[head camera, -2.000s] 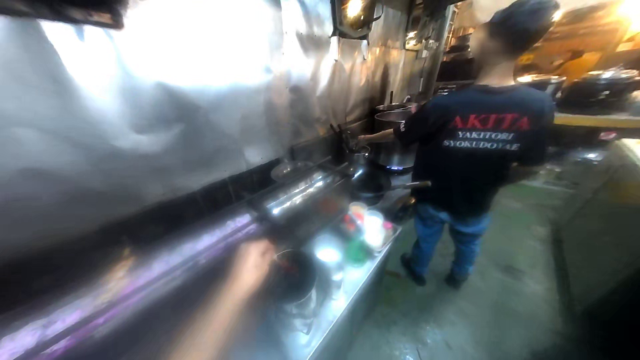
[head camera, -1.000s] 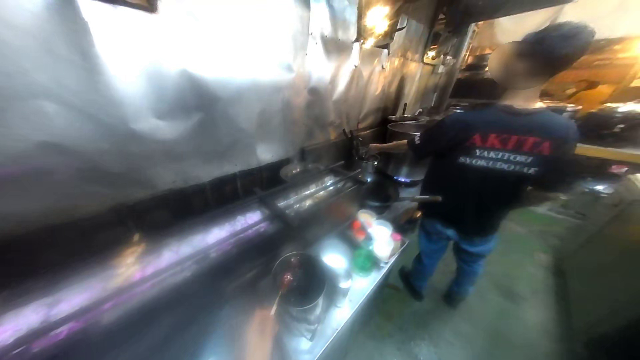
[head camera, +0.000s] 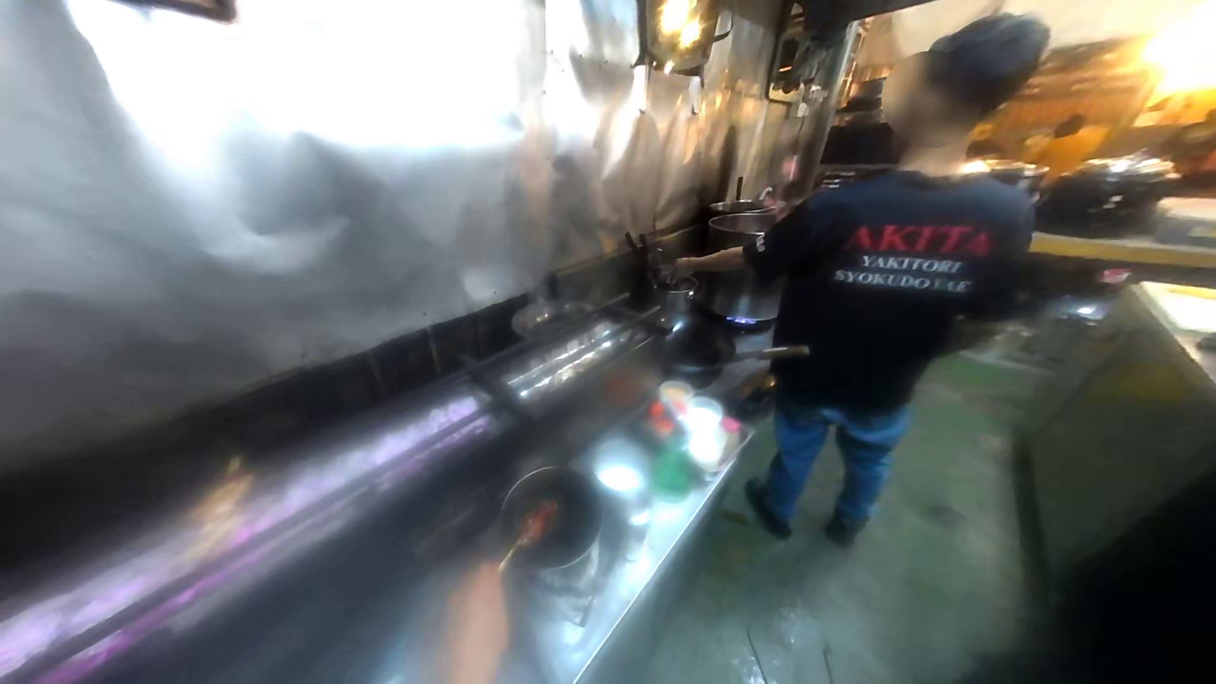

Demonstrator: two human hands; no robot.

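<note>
My right hand point(head camera: 480, 603), blurred, reaches up from the bottom edge and is closed on a thin skewer point(head camera: 513, 553). Reddish food point(head camera: 539, 522) at the skewer's far end is over or inside a dark round pot point(head camera: 568, 546); whether it touches the contents cannot be told. The pot stands on a shiny metal counter point(head camera: 622, 579), just right of my hand. Left of the hand runs a long grill point(head camera: 342, 475) with a purplish glowing strip. A blurred orange-brown thing point(head camera: 223, 503) lies over that strip. My left hand is out of view.
A co-worker point(head camera: 893, 285) in a dark T-shirt stands beyond the counter, back turned, one arm toward a small pot point(head camera: 676, 290). Blurred containers point(head camera: 698, 427) crowd the counter's far end. A pan point(head camera: 698, 347) has its handle pointing right. A tall stockpot point(head camera: 746, 256) stands behind.
My right hand was left of the pot two seconds ago; it has come lower in the view, with the skewer at the pot. The co-worker's arm remains extended toward the small pot.
</note>
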